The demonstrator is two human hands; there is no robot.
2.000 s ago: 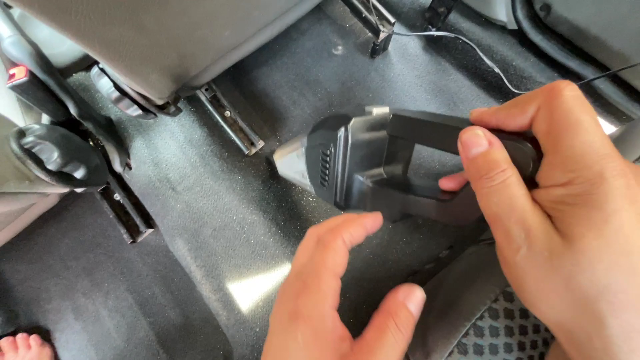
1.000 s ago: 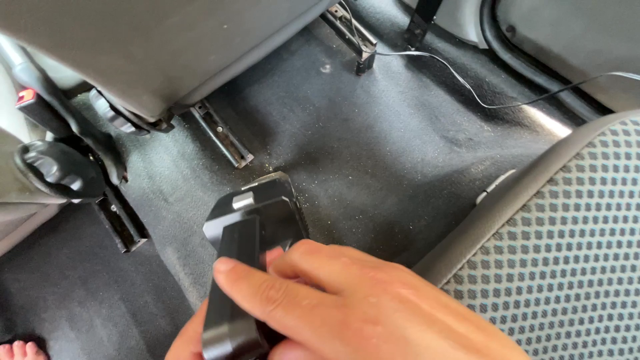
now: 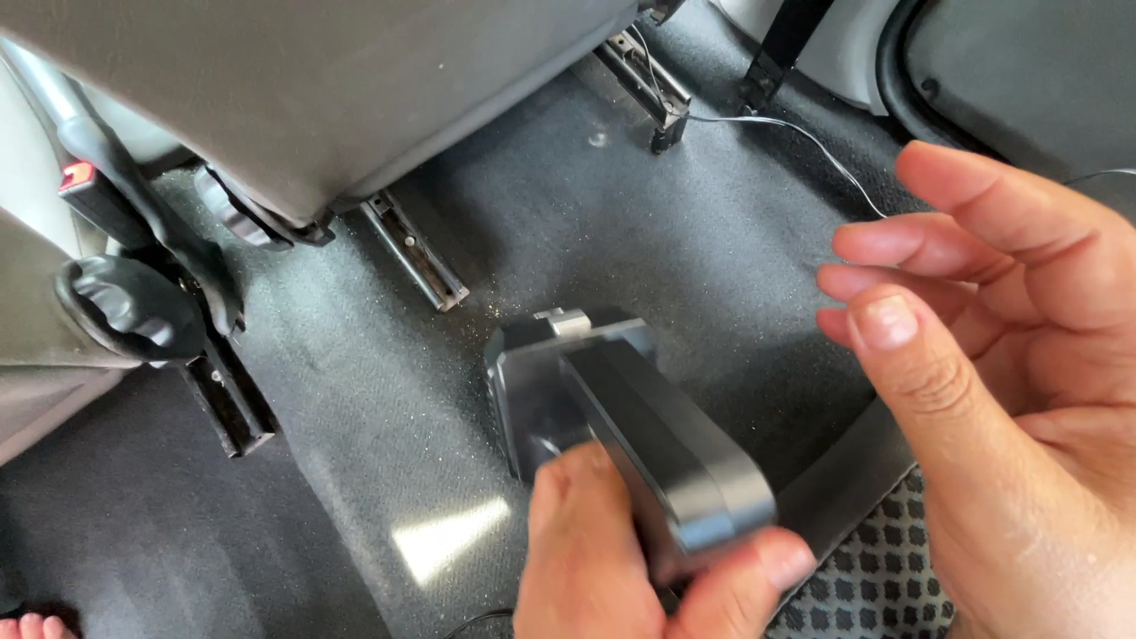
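Observation:
A black handheld vacuum cleaner (image 3: 657,426) is held over the car floor, its nozzle end pointing down and away from me. My left hand (image 3: 612,541) grips it from below, with the fingers through the handle loop and the thumb at the handle's rear end. To the right, my right hand (image 3: 1003,355) is raised with nothing in it, its fingers curved and apart from the thumb. Pale crumbs and dust lie on the dark grey carpet (image 3: 639,222). The vacuum's nozzle tip is hidden behind its body.
A car seat (image 3: 311,80) overhangs the top left, with metal seat rails (image 3: 415,253) below it. A seat adjuster knob (image 3: 133,306) and a red-topped belt buckle (image 3: 80,177) stand at left. A thin cable (image 3: 825,151) crosses the upper right. A patterned seat (image 3: 870,568) is at lower right.
Two seconds ago my right hand held the vacuum by its handle. Now my left hand holds it, and my right hand has let go and is off to the right.

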